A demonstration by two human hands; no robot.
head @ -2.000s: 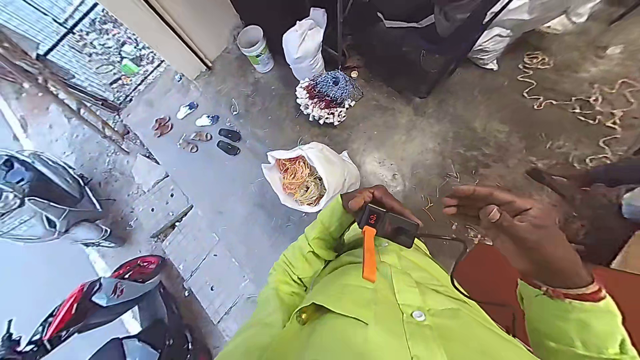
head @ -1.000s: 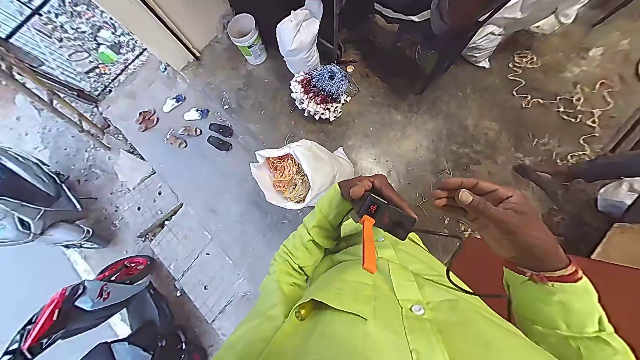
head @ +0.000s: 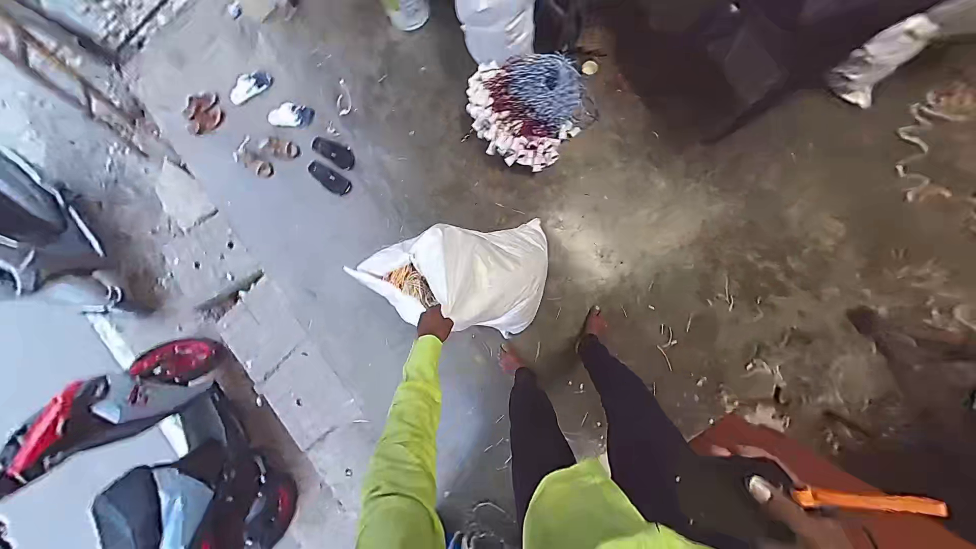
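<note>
My left hand (head: 435, 323) is closed on the rim of a white woven sack (head: 488, 278), which lies on the concrete floor. Tangled orange and straw-coloured strands (head: 412, 284) show in the sack's mouth, partly covered by its folded edge. At the lower right, my right hand (head: 789, 507) is around a dark device, blurred against the dark trousers, with an orange strap (head: 869, 502) hanging out to the side. Above the sack sits a bundle of blue, maroon and white strands (head: 530, 107).
Sandals and shoes (head: 332, 164) stand at the upper left. Parked motorbikes (head: 175, 427) are beyond the paved edge at the left. A white sack (head: 499, 27) stands at the top. Loose rope (head: 919, 152) lies at the right, with a reddish-brown surface (head: 740, 435) below.
My left hand has left the device and taken hold of the sack's rim, whose mouth is now partly folded over. The device has moved to my right hand. The view has shifted down.
</note>
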